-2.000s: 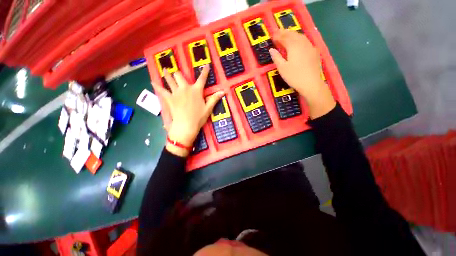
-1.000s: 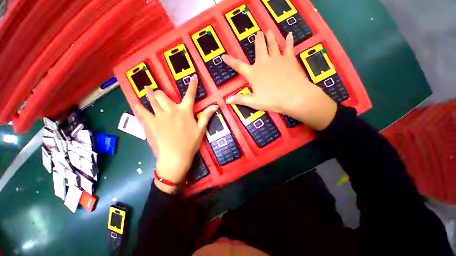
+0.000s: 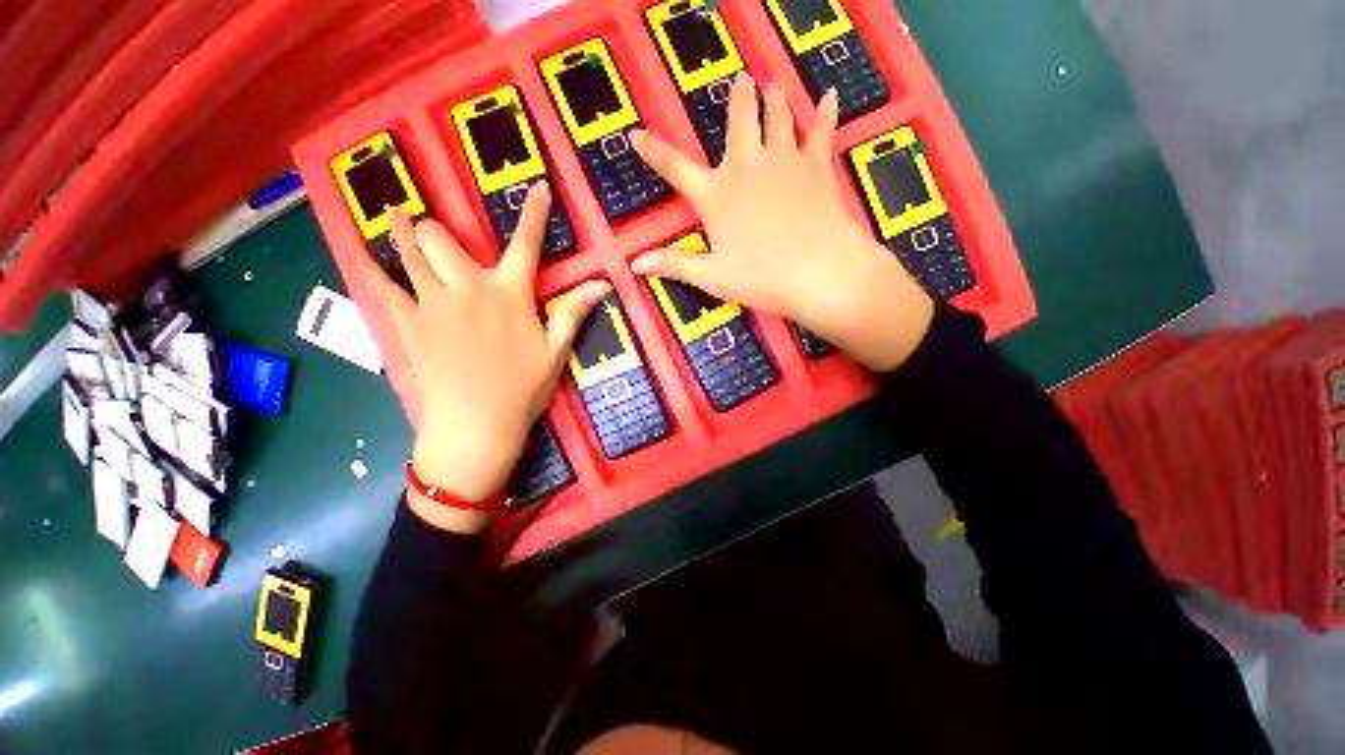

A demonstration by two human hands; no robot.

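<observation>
A red tray [image 3: 966, 162] holds several yellow and black keypad phones in two rows, such as one at the lower middle [image 3: 617, 387]. One lower-row phone has a pale lit screen; the other visible screens look dark. My left hand [image 3: 469, 339] spreads over the tray's left part, fingertips at the keypads of the two leftmost upper phones, partly hiding the lower-left phone. My right hand [image 3: 782, 221] spreads over the middle right, fingertips at upper-row keypads, covering most of a lower-row phone. Neither hand grips anything.
White battery packs [image 3: 148, 428] lie heaped at left, with a blue one [image 3: 258, 379] and an orange-red one [image 3: 196, 553]. A single phone [image 3: 283, 634] lies below them. Red trays [image 3: 192, 103] are stacked at back left, with more [image 3: 1224, 457] at right. A blue stick [image 3: 275, 190] lies near the tray.
My right hand has moved from the tray's upper right towards its middle and spread its fingers. My left hand stays at the left phones. The view has shifted.
</observation>
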